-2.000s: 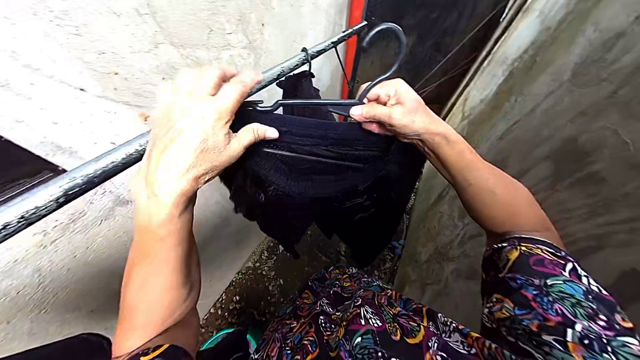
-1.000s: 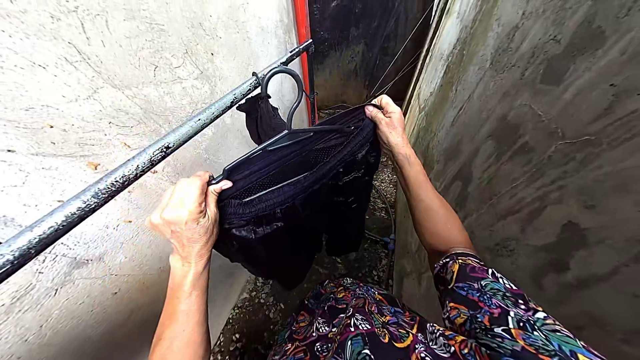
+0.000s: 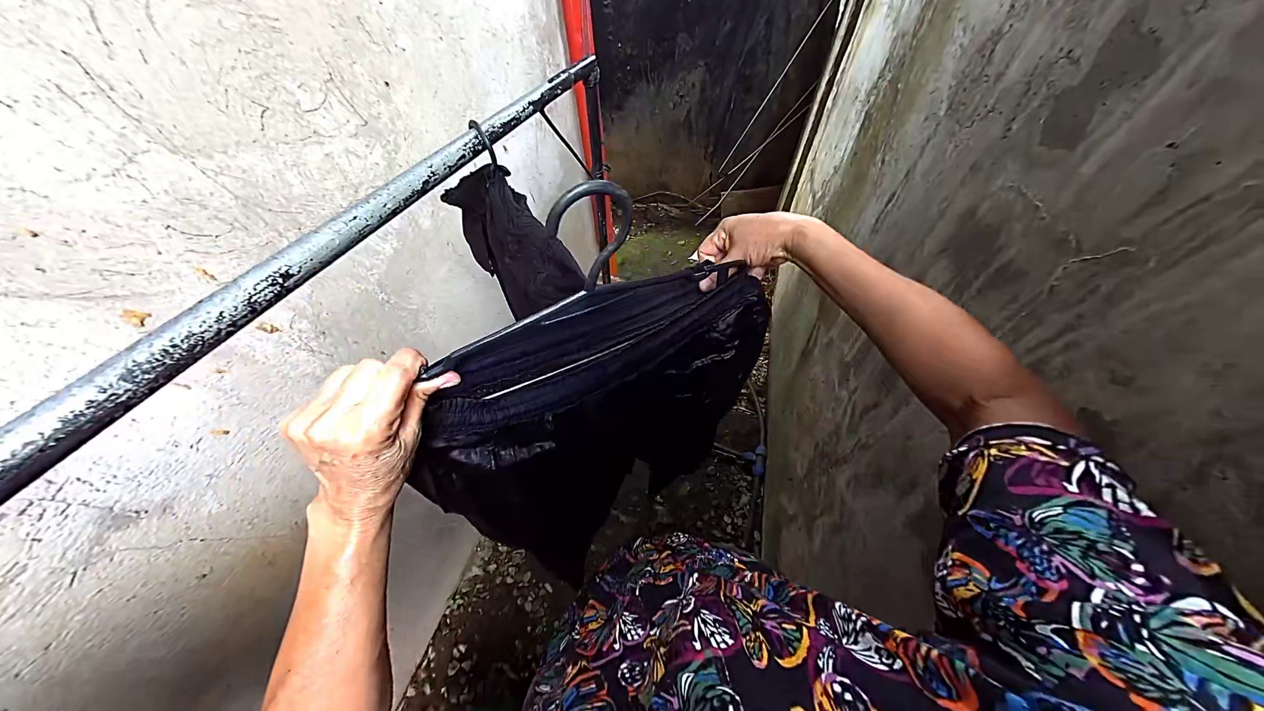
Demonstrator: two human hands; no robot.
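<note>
Black shorts (image 3: pixel 553 434) with an elastic waistband are stretched between my hands, over a dark clothes hanger (image 3: pixel 624 212) whose hook stands up from the waistband. My left hand (image 3: pixel 360 430) pinches the left end of the waistband and hanger. At the other end, my right hand (image 3: pixel 746 247) grips the waistband's right corner. The hook is apart from the painted metal pole (image 3: pixel 267 281), to the right of it. Behind the shorts, another dark garment (image 3: pixel 513 242) hangs from the pole on its own hook.
A pale plastered wall (image 3: pixel 197 118) runs along the left, behind the pole. A rough grey concrete wall (image 3: pixel 1037 197) rises close on the right. A red post (image 3: pixel 583 59) stands near the pole's far end. Gravelly ground (image 3: pixel 484 602) and a thin pipe (image 3: pixel 758 459) lie below.
Two seconds ago my hands were close together near the pole, the right one by the hanger's hook. They have since moved apart, the right now at the waistband's corner, and the waistband is spread wide.
</note>
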